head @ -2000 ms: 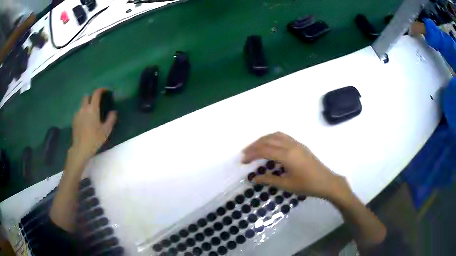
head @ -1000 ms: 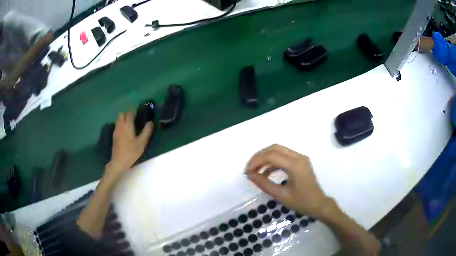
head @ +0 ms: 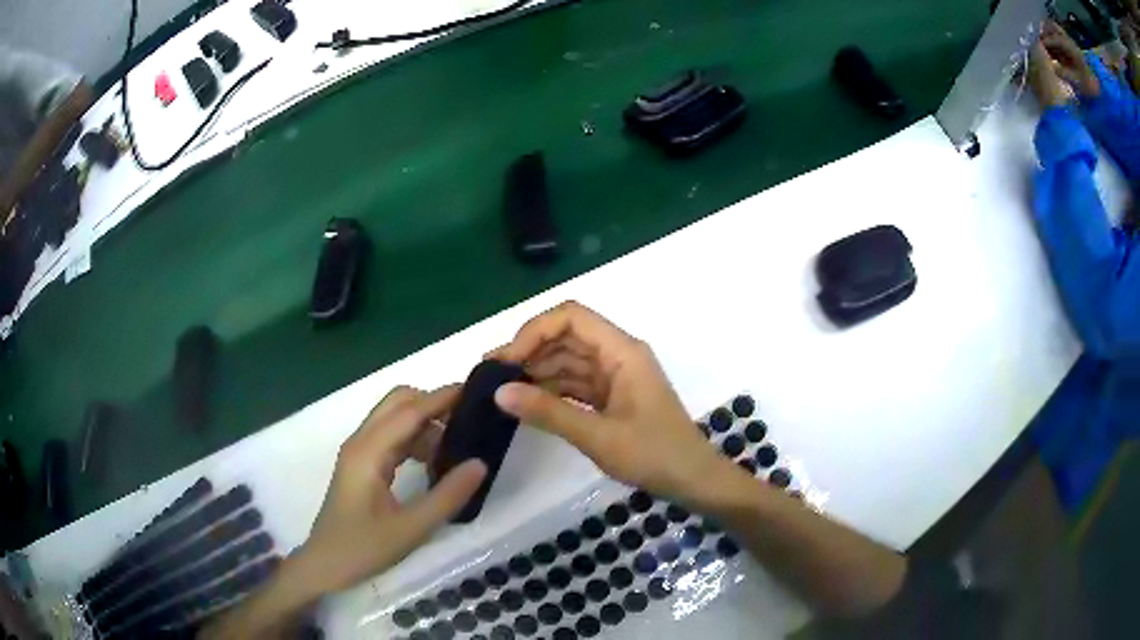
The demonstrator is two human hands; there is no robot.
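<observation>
A black device housing [head: 479, 438] is held upright-slanted between both hands above the white bench. My left hand [head: 388, 481] grips its lower left side, with the thumb on its face. My right hand [head: 600, 400] holds its upper end, with the thumb pressed on the face there. Whether a pad is under the right thumb is hidden. The sheet of round pads [head: 569, 569] lies below the hands, partly covered by my right forearm. A second stack of pad strips [head: 181, 556] lies at the lower left.
Several black housings lie on the green belt [head: 425, 163]. A squarish black case [head: 865, 273] lies on the white bench [head: 763, 300] at right. A metal upright [head: 994, 75] stands at upper right. A person's blue sleeves [head: 1075, 213] show beyond it. Cables and small parts lie on the far bench.
My left hand has lifted a housing off the belt and brought it over the bench. My right hand has moved left and taken hold of it too. The belt's housings have shifted left.
</observation>
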